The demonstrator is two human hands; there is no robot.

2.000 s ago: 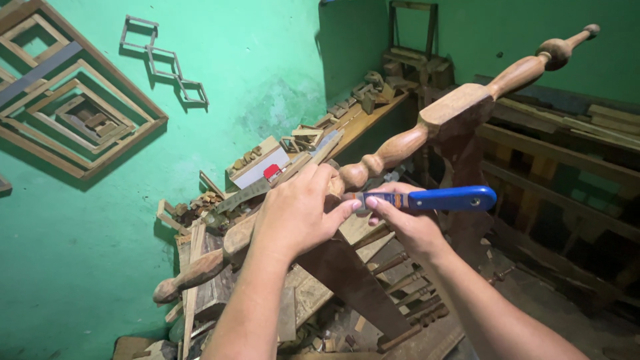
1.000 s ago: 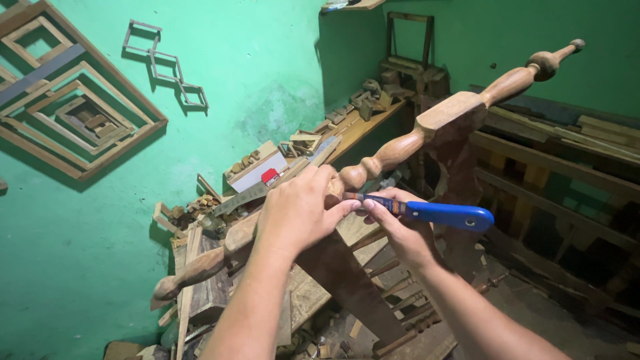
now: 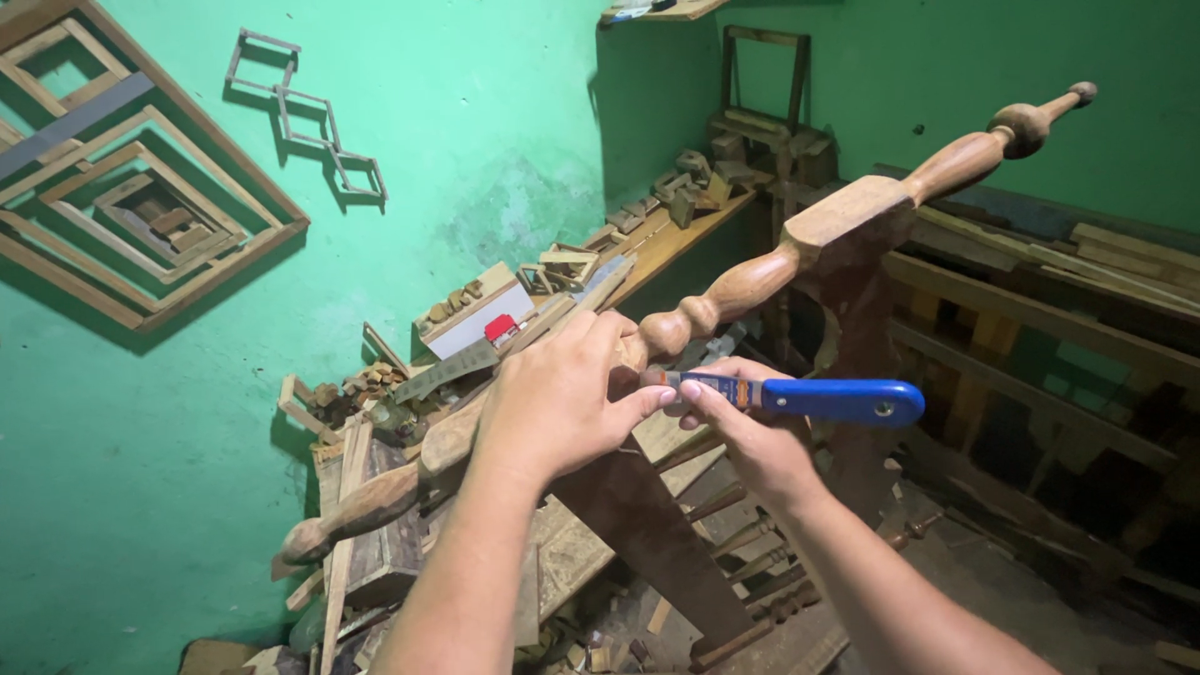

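Note:
A turned wooden post [image 3: 750, 284] with a squared block and a round finial runs diagonally from lower left to upper right. Over its middle lies my left hand [image 3: 562, 389], its fingers wrapped around the wood and its thumb near the blade of a putty knife. My right hand [image 3: 750, 427] grips that putty knife [image 3: 839, 400] by its metal blade, while the blue plastic handle points right. The blade's tip is at a small wooden part [image 3: 653, 377] beside the post. Below, a flat dark wooden board [image 3: 656, 539] joins turned spindles [image 3: 741, 536].
Behind the post, a wooden shelf [image 3: 689, 239] carries wood offcuts. A white-sided box [image 3: 478, 319] and a red object [image 3: 502, 327] lie near my left hand. Nested wooden frames [image 3: 230, 178] hang on the green wall. Stacked boards [image 3: 1050, 328] stand at right; scraps [image 3: 600, 647] lie below.
Both hands stay at the same part of the post. The putty knife's handle has tilted slightly, from pointing a little downward a second ago to nearly level.

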